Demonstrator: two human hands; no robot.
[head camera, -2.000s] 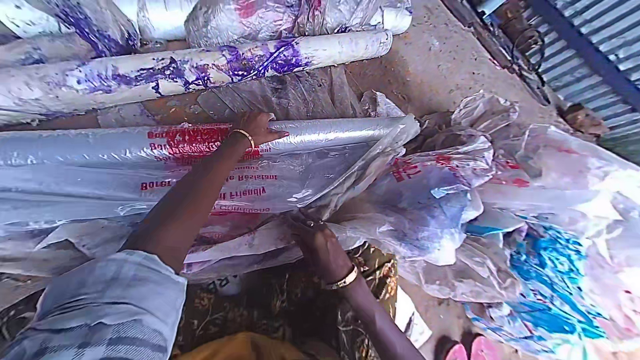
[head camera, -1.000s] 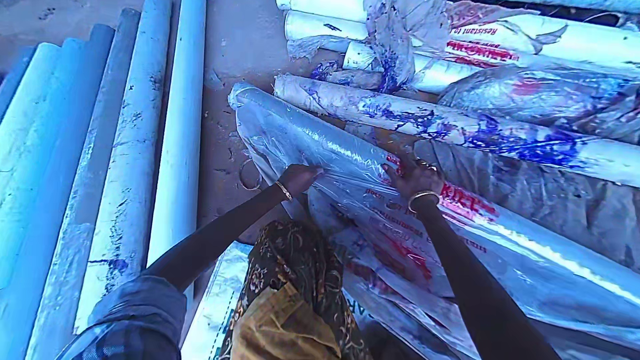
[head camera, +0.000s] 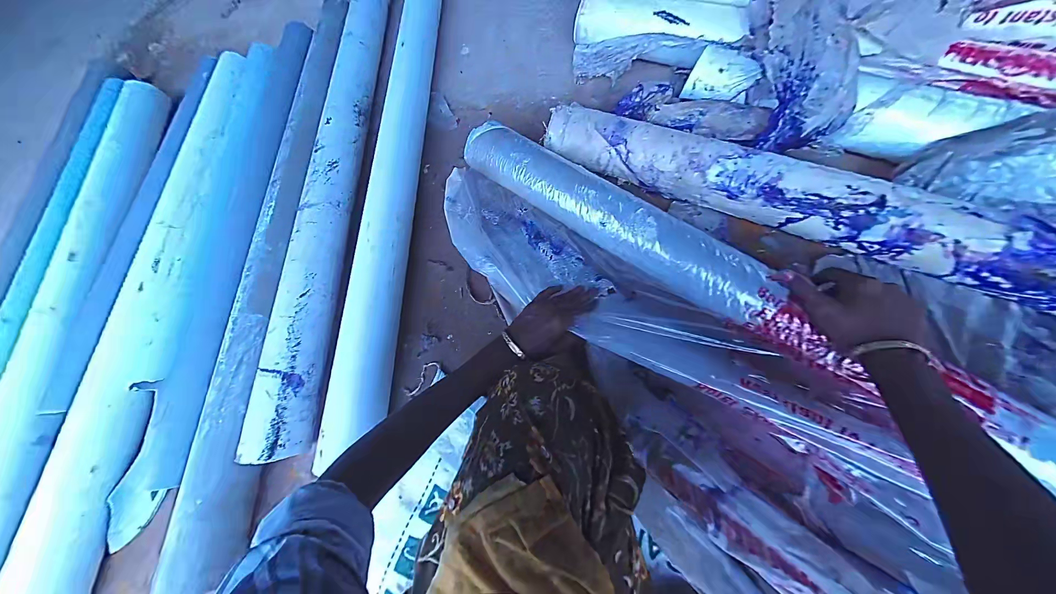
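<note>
A long roll of clear plastic film with red print (head camera: 627, 227) lies diagonally in front of me, its upper left end on the ground. My right hand (head camera: 858, 309) rests on the roll at its printed part, the fingers curled over it. Loose film (head camera: 660, 322) spreads from the roll toward my lap, stretched in folds. My left hand (head camera: 551, 320) grips this film near its left side; the fingertips are partly hidden. Just behind the roll is a tube with purple stains (head camera: 742, 177). A patterned cloth garment (head camera: 544, 429) covers my lap.
Several white and bluish tubes (head camera: 388, 206) lie side by side at the left, one with a torn edge (head camera: 136, 495). More wrapped rolls (head camera: 924, 107) and crumpled plastic are at the upper right. A printed white sack (head camera: 412, 495) lies beside my lap.
The view has swung far to the left, bringing the row of tubes in. Since one second ago, my left hand has moved off the roll down onto the loose film; my right hand remains at the roll.
</note>
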